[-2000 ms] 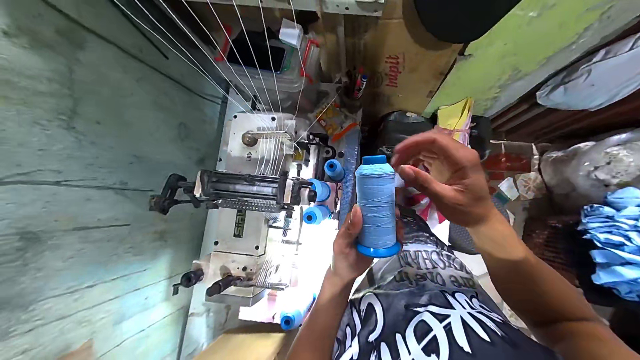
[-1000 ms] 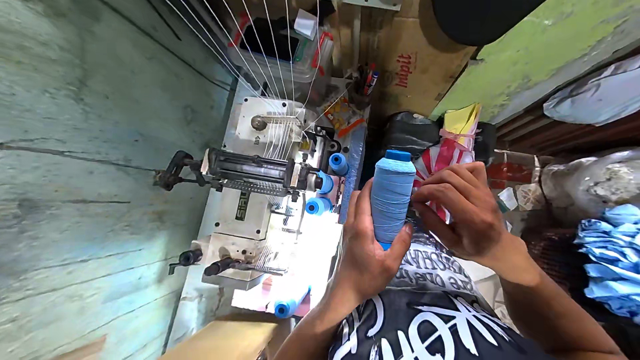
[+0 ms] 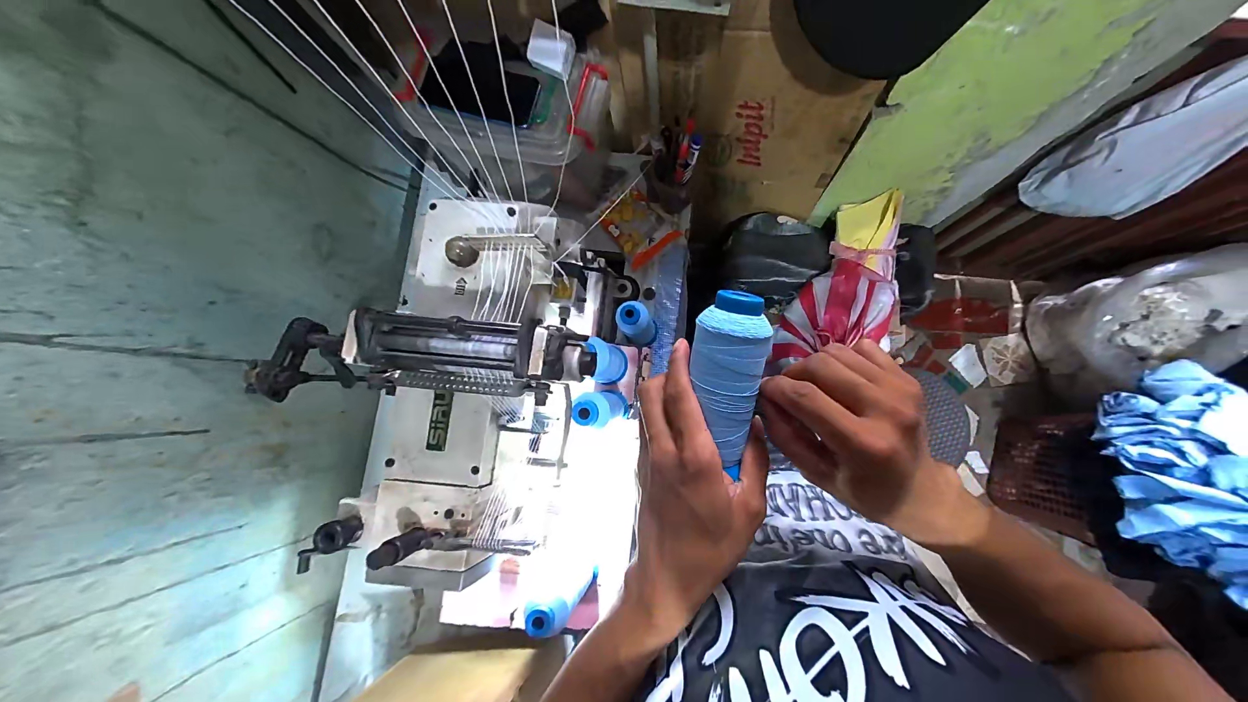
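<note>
My left hand (image 3: pixel 697 463) holds a cone of light-blue thread (image 3: pixel 729 375) upright, its blue plastic tip at the top. At the cone's right side, the fingers of my right hand (image 3: pixel 858 424) are bent and pinched together; whether they hold the thread's end is too small to tell. To the left of both hands stands a multi-needle sewing machine (image 3: pixel 444 429) with many white threads running into it. Small blue thread spools (image 3: pixel 636 322) lie along its near side, and another blue spool (image 3: pixel 556 604) lies lower down on the lit machine bed.
A clear plastic box (image 3: pixel 575 107) with a dark phone on it stands behind the machine. Beside it are a cup of pens (image 3: pixel 675 161) and a cardboard sheet (image 3: pixel 780 127). A red-and-white striped bag (image 3: pixel 838 302) is beyond my right hand; light-blue cloth (image 3: pixel 1175 468) lies far right.
My right hand has moved from above the cone's tip, fingers spread, down to its right side, fingers now bent together. My left hand has shifted its hold around the cone.
</note>
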